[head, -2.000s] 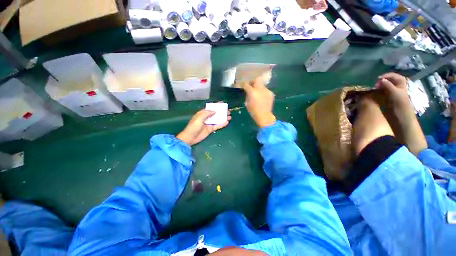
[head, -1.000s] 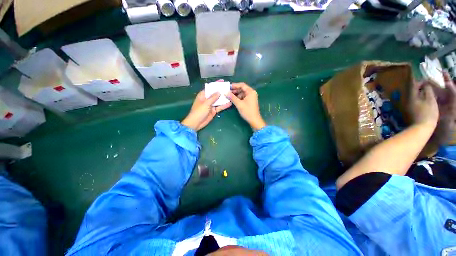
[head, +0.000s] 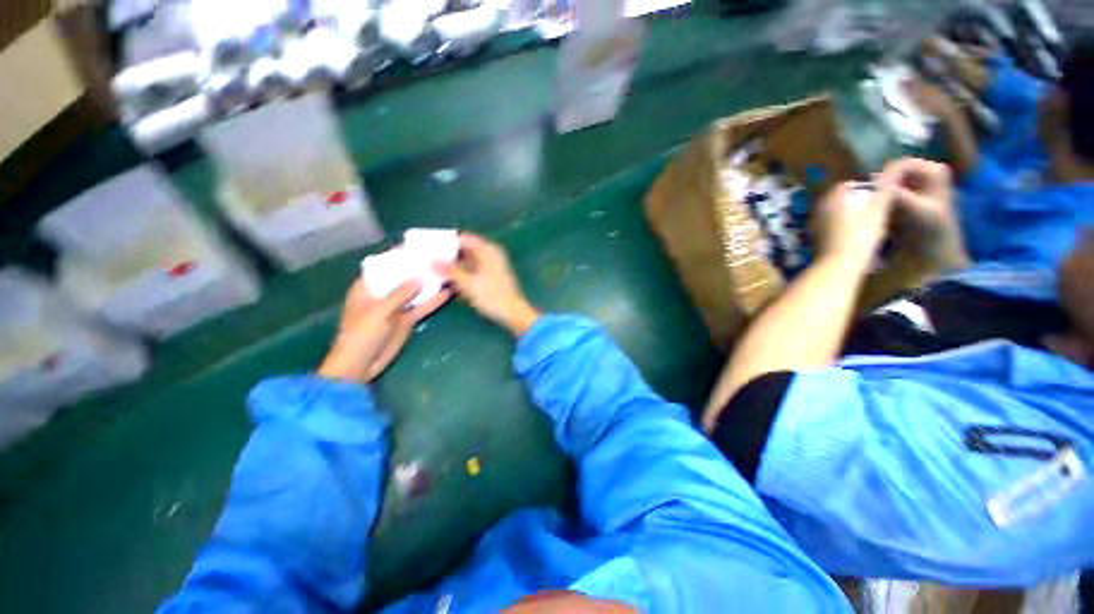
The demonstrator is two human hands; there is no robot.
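My left hand [head: 370, 321] holds a thin stack of small white leaflets [head: 394, 271] in front of me, thumb on top. My right hand [head: 486, 282] pinches one white leaflet [head: 432, 246] at its right edge; this leaflet sits partly over the stack, shifted up and right. Open white boxes with raised flaps and a small red mark stand in a row beyond and left; the nearest one [head: 290, 192] is upright. The image is slightly blurred.
A brown carton [head: 696, 246] of small white, blue and dark parts stands at the right, beside a neighbour's arms [head: 798, 306]. Another white box [head: 596, 74] stands at the back. White cylinders [head: 258, 54] lie piled at the far left. A yellow bit [head: 474, 465] lies on the green surface.
The view has turned right. My right hand has come from a blurred item near the boxes to the leaflets, and one leaflet is now spread apart from the stack.
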